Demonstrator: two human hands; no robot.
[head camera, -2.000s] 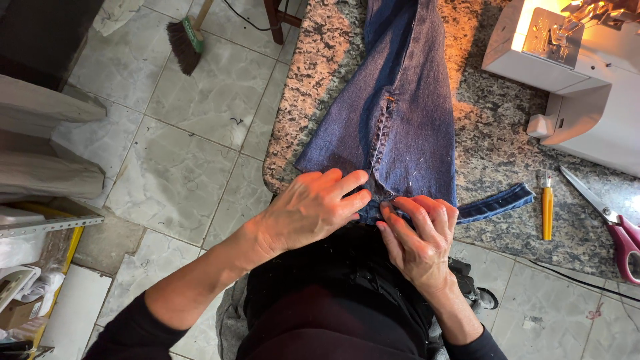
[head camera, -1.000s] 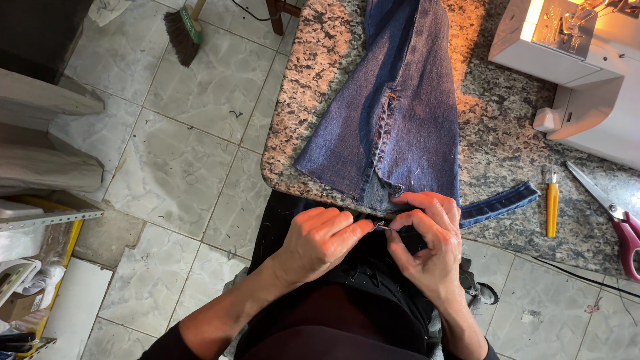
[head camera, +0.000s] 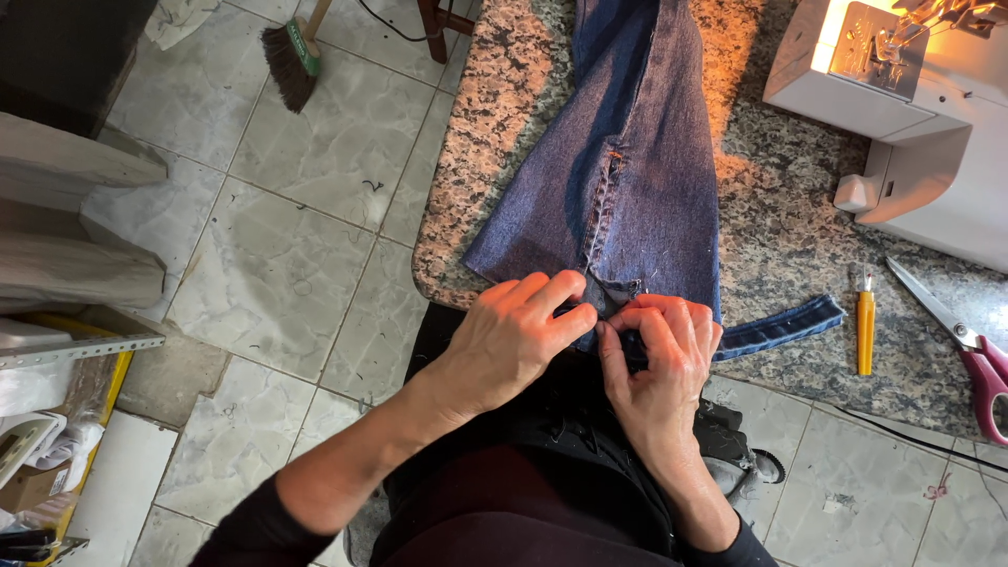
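A blue denim garment piece (head camera: 661, 181), with an opened seam down its middle and loose threads, lies over the edge of the granite table. My left hand (head camera: 524, 339) pinches the denim at its lower edge, beside the seam. Close to it, my right hand (head camera: 657, 346) grips the same edge with thumb and fingers. What lies between the fingertips is mostly hidden. From beside my right hand a narrow denim strip (head camera: 783, 327) extends right. Further right lie a yellow-handled seam ripper (head camera: 865, 331) and scissors with magenta handles (head camera: 984, 374).
A white sewing machine (head camera: 945, 157) with its lamp lit stands at the right on the granite table (head camera: 488, 118). On the tiled floor at the upper left is a broom (head camera: 291, 63). A metal-edged shelf (head camera: 87, 342) with packed items stands at the left.
Both hands were lower, off the denim's edge, one second ago with something small between the fingertips; they have moved up onto the denim's lower edge.
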